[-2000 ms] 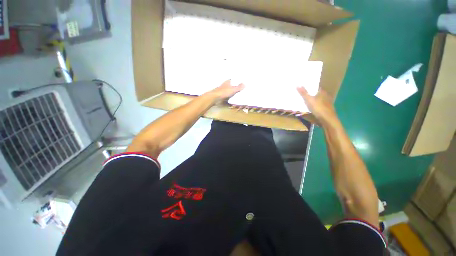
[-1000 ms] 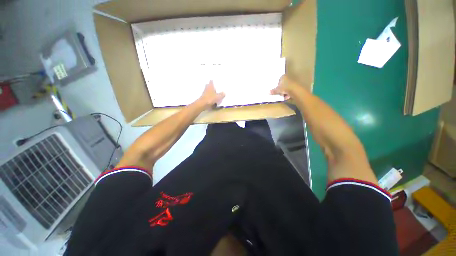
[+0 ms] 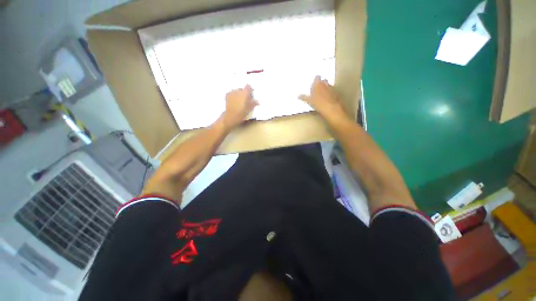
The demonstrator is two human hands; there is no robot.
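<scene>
The large open brown carton (image 3: 121,73) stands in front of me at the top of the view. White retail boxes (image 3: 205,64) fill it in rows and look like one overexposed white block, with small hang tabs along the far and left edges. A small red mark shows near the middle. My left hand (image 3: 239,106) rests on the near part of the white boxes, thumb and finger apart. My right hand (image 3: 323,99) rests on them near the right wall, also with thumb and finger apart. Some fingertips blend into the glare.
The green bench (image 3: 429,111) lies to the right, with loose white paper (image 3: 463,44) and a tan cardboard sheet (image 3: 520,59). Single boxes (image 3: 464,195) lie beside a dark red surface (image 3: 479,258) at lower right. A grey air cooler (image 3: 70,211) stands at left.
The white block that was between my hands, tilted over the carton's near edge, has gone down level with the others. My hands have loosened and lie on top. The view has shifted.
</scene>
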